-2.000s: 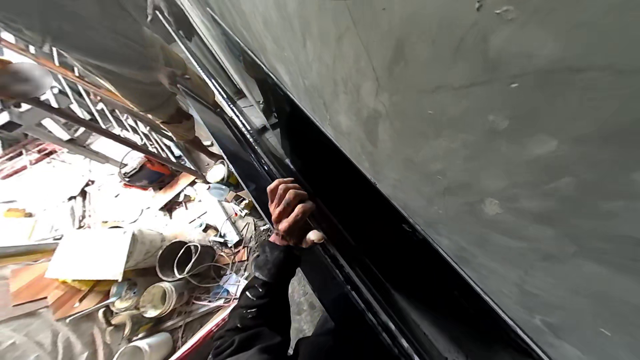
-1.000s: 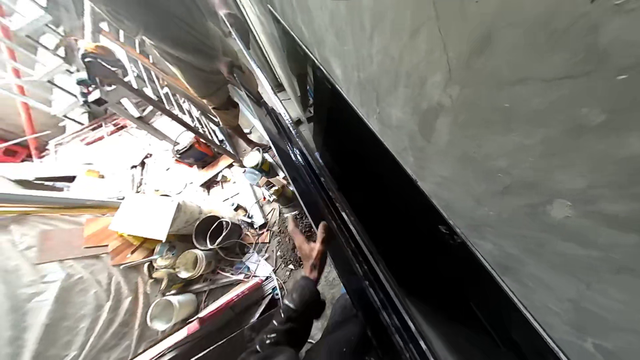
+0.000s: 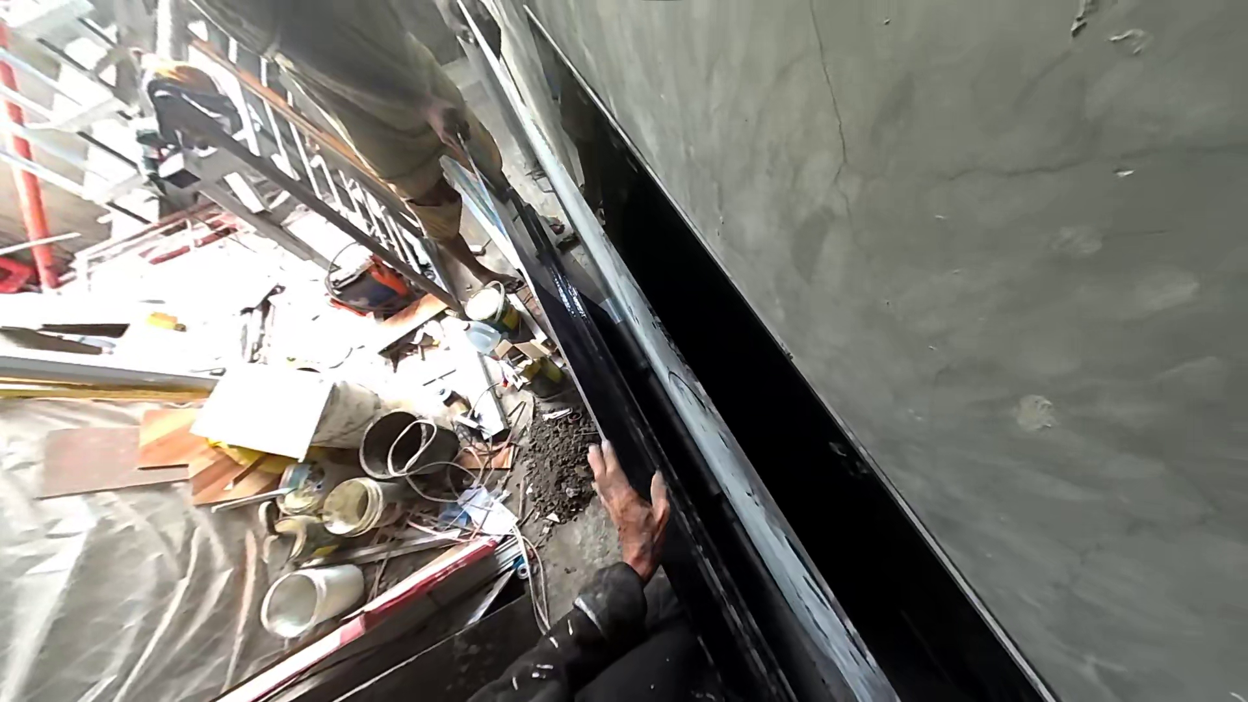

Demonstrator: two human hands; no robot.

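Note:
One hand in a dark, paint-spotted sleeve shows; it looks like my left hand. Its fingers are spread against the side of a long black panel, with nothing gripped. My right hand is not in view. Beside the black panel runs a long grey-white strip, and beyond that a glossy black surface lies along the foot of a grey plastered wall. Near the panel's far end stands another person, whose hand is close to that end.
A metal ladder lies slanted at the upper left. Several buckets, a heap of dark soil, loose cables, wood pieces and a wrinkled plastic sheet cover the floor on the left. A long red-edged board lies at lower left.
Two seconds ago my hand was closed over the black panel's upper edge; it has let go and now lies spread on the side. The view has shifted, showing more of the floor.

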